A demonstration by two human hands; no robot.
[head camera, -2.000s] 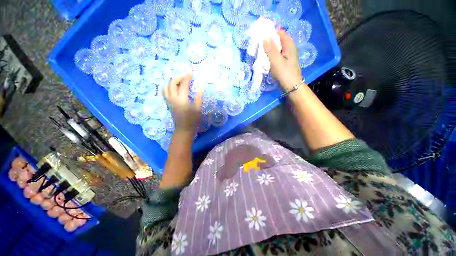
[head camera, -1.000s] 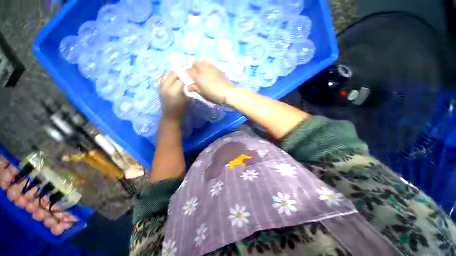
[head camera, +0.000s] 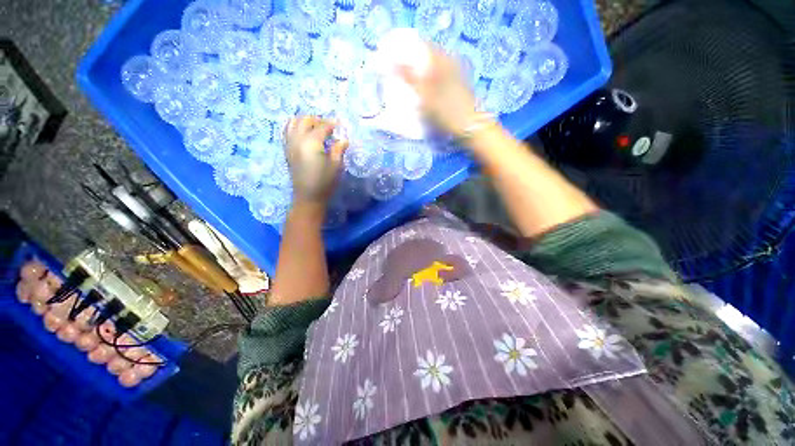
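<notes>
The blue tray (head camera: 196,187) is filled with ribbed clear plastic parts (head camera: 209,87), bluish-white under glare. My left hand (head camera: 314,161) is over the tray's near part with its fingers curled; a small shiny spot shows between thumb and fingers, and I cannot tell whether it holds something. My right hand (head camera: 440,91) is blurred, over the middle right of the tray, and grips a white cloth-like thing (head camera: 405,113), washed out by glare, that hangs over the parts. My right fingertips are partly lost in the glare.
Wooden-handled soldering irons (head camera: 205,268) and a white glove (head camera: 228,254) lie on the speckled bench (head camera: 52,183) left of the tray. A cream power strip (head camera: 118,292) with black plugs stands by pink balls (head camera: 83,340) in a smaller tray. A black fan (head camera: 697,131) stands at right.
My hands came together at the white thing a second ago and are now apart. My right hand has moved up and right with it; my left hand stays near the tray's near part.
</notes>
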